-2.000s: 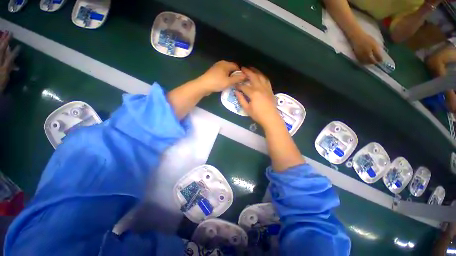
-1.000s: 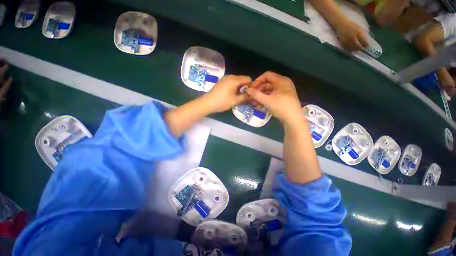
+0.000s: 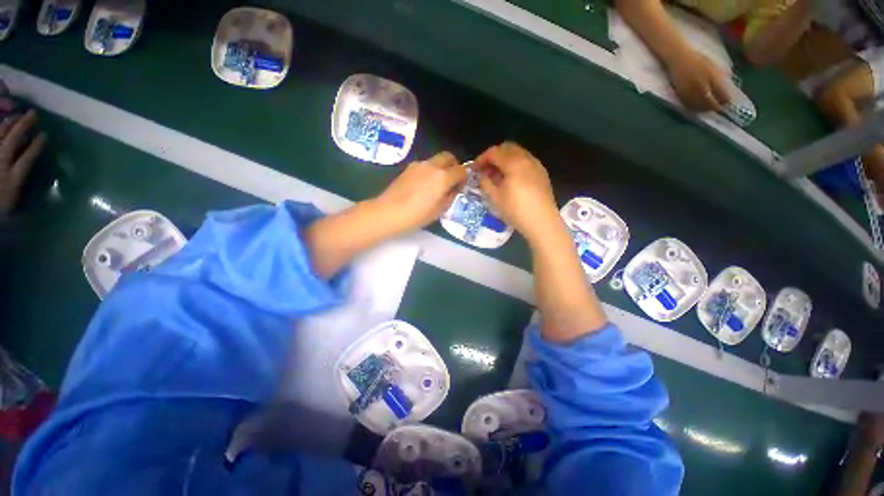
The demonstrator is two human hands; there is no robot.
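An open white housing [image 3: 465, 232] with a light-blue circuit board [image 3: 469, 211] and a dark-blue component [image 3: 493, 224] lies on the green belt under my fingertips. My left hand [image 3: 424, 191] is at its upper left edge, fingers bent. My right hand [image 3: 519, 184] is at its upper right, thumb and fingers pinched together over the upper part of the housing. Both hands are bare. The fingers hide the housing's top edge. Whether a small part is between the fingertips is too small to tell.
More open housings lie along the belt, to the left [image 3: 375, 118] and right [image 3: 594, 239]. Other housings [image 3: 393, 376] sit on the near bench by a white sheet [image 3: 373, 281]. A pale rail [image 3: 465, 262] runs below my hands. Another person's hand [image 3: 700, 82] is across the line.
My hands were raised over the housing with fingertips together; now they are slightly apart at its upper edge. The belt housings have shifted slightly left in view since the last frame.
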